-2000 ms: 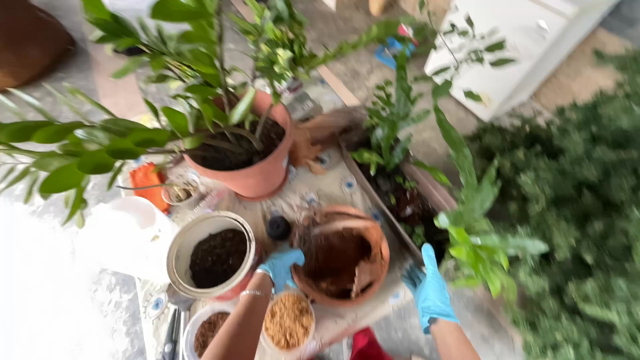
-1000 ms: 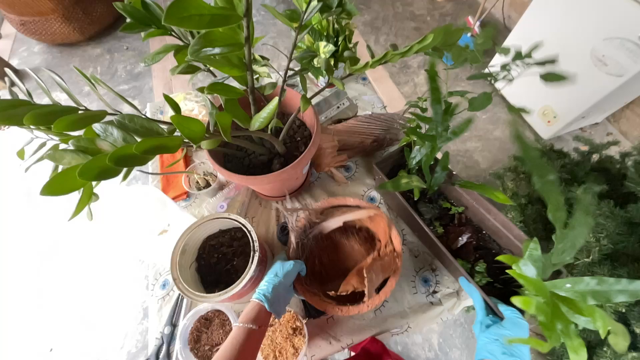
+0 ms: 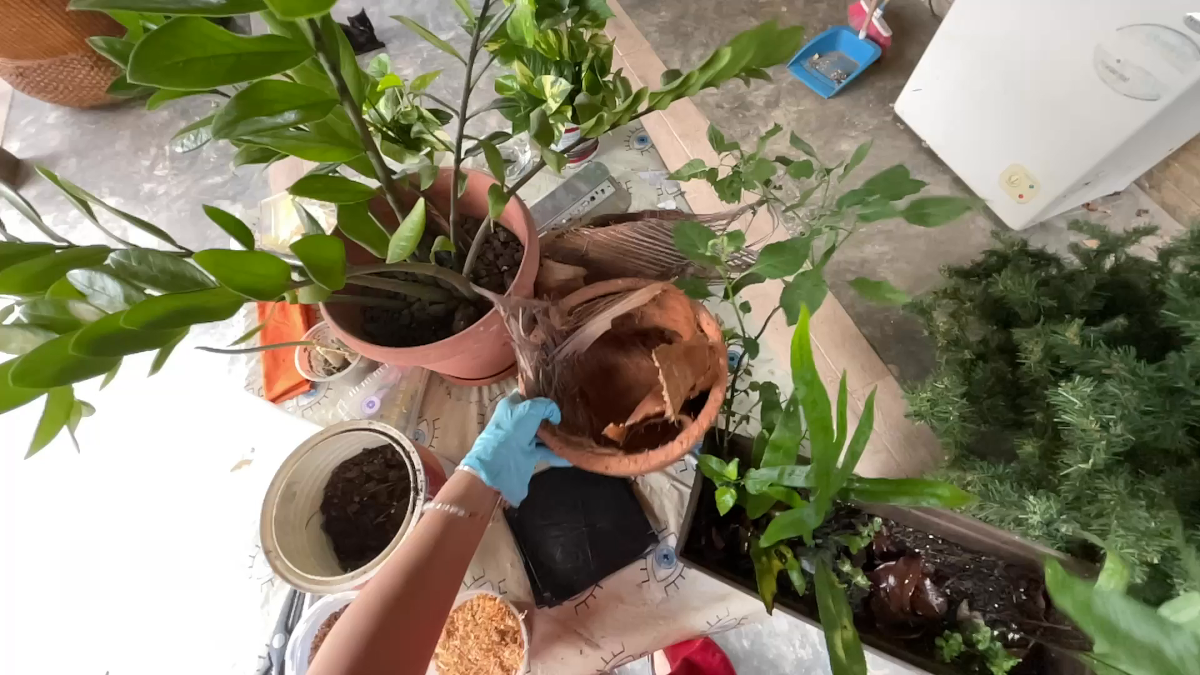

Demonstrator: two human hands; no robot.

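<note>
My left hand (image 3: 514, 448), in a blue glove, grips the rim of a terracotta pot (image 3: 689, 450) at its lower left. Dry brown fibre and torn bark-like pieces line the pot. Below it lies a black square sheet or tray (image 3: 581, 534). A cream bucket of dark soil (image 3: 366, 506) stands left of my wrist, and a tub of wood shavings (image 3: 481, 637) is beside my forearm. Right of the pot is a long planter (image 3: 975, 525) with strap-leaved plants and soil. My right hand is out of view.
A large potted plant (image 3: 431, 347) with glossy leaves stands behind the bucket. A dry palm sheath (image 3: 637, 246) lies behind the terracotta pot. A blue dustpan (image 3: 834, 61) and a white appliance (image 3: 1041, 103) are at the back right; needle-leaved greenery (image 3: 1059, 375) fills the right side.
The terracotta pot has moved away from me with my left hand on its rim, and the black square shows below it. My right hand has left the view. The long planter now sits lower right, turned.
</note>
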